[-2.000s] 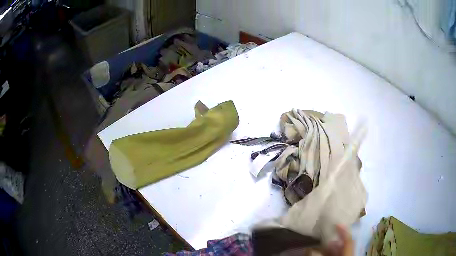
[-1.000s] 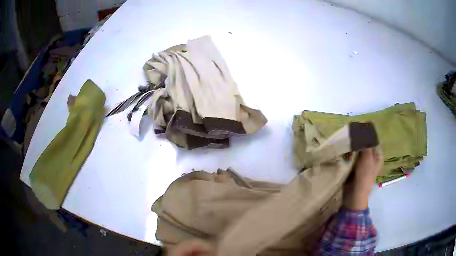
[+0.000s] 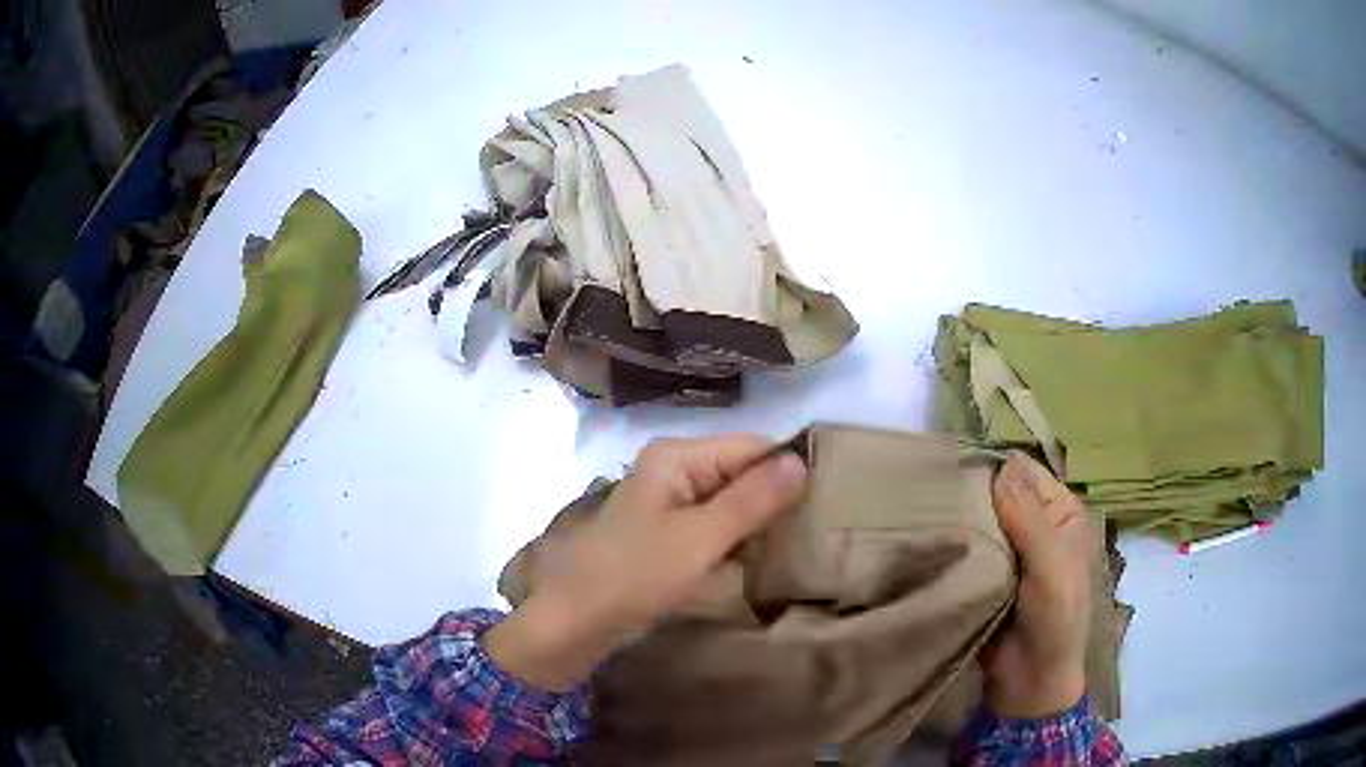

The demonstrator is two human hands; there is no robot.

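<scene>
A tan sewn piece (image 3: 884,599) is held up at the near middle of the table, its open end spread between my two hands. My left hand (image 3: 644,540) pinches the left corner of that end between thumb and fingers. My right hand (image 3: 1046,577) grips the right corner. More tan fabric lies under and behind the piece, partly hidden by it and my hands. The unstacked bundle (image 3: 659,210) lies behind, pale side out, with dark brown bands at its near ends.
An olive-green stack (image 3: 1154,405) lies at right, with a marker pen (image 3: 1225,538) at its near edge. A single olive-green piece (image 3: 247,390) lies at the left table edge. Black-and-white ties (image 3: 435,258) lie left of the bundle. The white table (image 3: 959,150) meets a wall.
My left hand has come up and taken the left corner of the piece. My right hand has moved slightly left and lower, and the held end is now spread between both hands. The view has shifted slightly.
</scene>
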